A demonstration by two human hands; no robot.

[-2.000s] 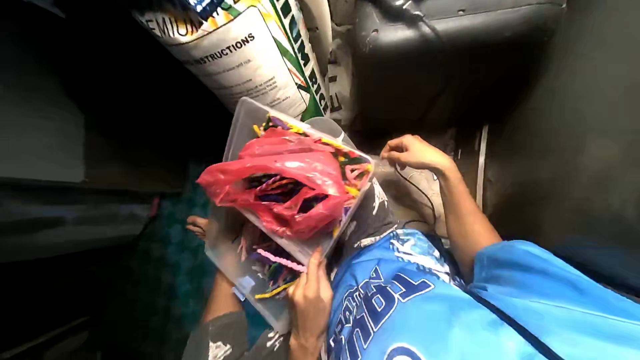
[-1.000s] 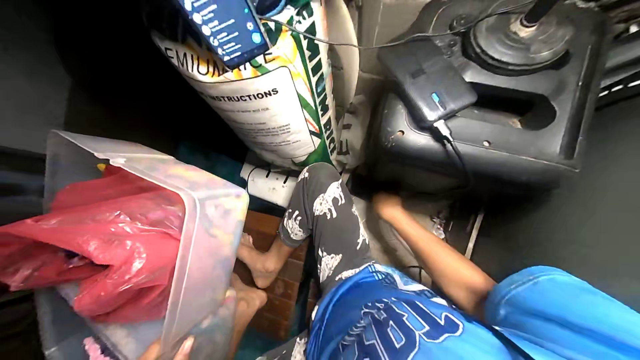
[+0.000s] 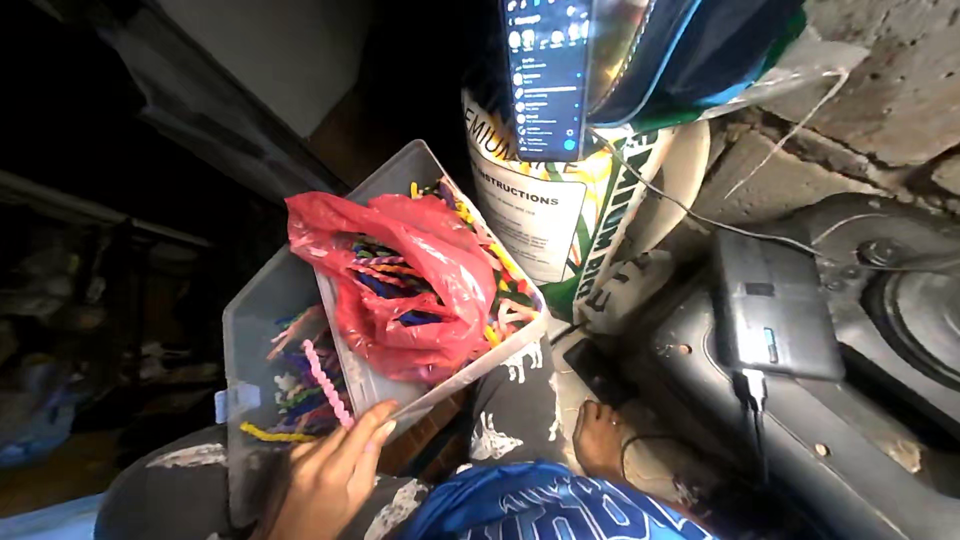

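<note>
My left hand (image 3: pixel 334 469) has its fingers along the near corner of a clear plastic container (image 3: pixel 457 371), its thumb hidden. A crumpled red plastic bag (image 3: pixel 442 262) lies in this container, with multicoloured twisted fuzzy strands (image 3: pixel 382 274) inside and around it. A second plastic bin (image 3: pixel 251 322) sits below and to the left, holding more strands, among them a pink one (image 3: pixel 326 382) and a yellow one (image 3: pixel 277 433). My right hand (image 3: pixel 598 435) is low beside my right knee, near a thin dark cable. Its fingers look curled; whether they hold anything is unclear.
A printed rice sack (image 3: pixel 532 217) stands ahead, with a lit phone (image 3: pixel 547 82) above it. On a black plastic casing (image 3: pixel 697 330) at right lies a power bank (image 3: pixel 780 307) with cables attached. A dark flat object (image 3: pixel 600 371) lies beyond my right hand.
The view has shifted strongly. The container, at the far left and tilted one second ago, is nearer the middle, its contents facing up. My left hand shows more fully at its edge.
</note>
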